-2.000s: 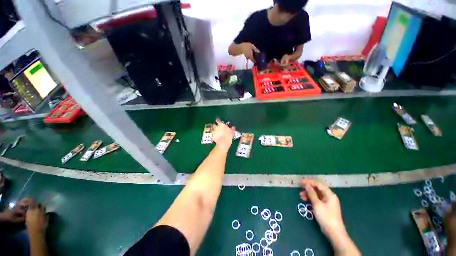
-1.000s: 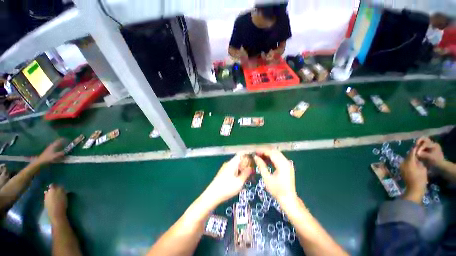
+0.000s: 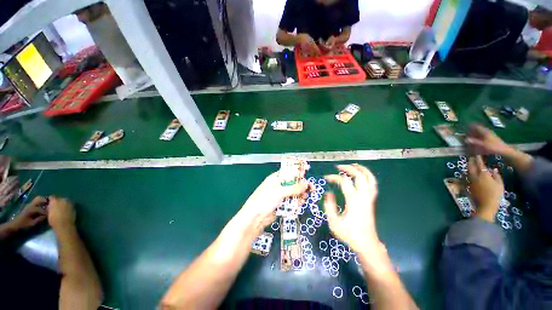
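Note:
My left hand (image 3: 275,192) holds a circuit board (image 3: 292,172) upright near the pale rail, its white and green face showing. My right hand (image 3: 354,206) is beside it on the right, fingers apart, with nothing visible in it. Another circuit board (image 3: 290,243) lies on the green bench below my left hand, and one more board (image 3: 262,243) lies just left of it, partly hidden by my left forearm. Many thin white rings (image 3: 331,257) lie scattered between and under my hands.
A pale rail (image 3: 254,158) divides the bench from the green belt (image 3: 315,142), which carries several boards. A slanting grey-white post (image 3: 163,85) meets the rail at left. Other workers' hands (image 3: 486,181) are at right, others at left. A person opposite works over a red tray (image 3: 330,68).
My left hand now shows a board held upright. My right hand has moved away from it and opened. The view has shifted. The right neighbour's hand reaches a board over the belt.

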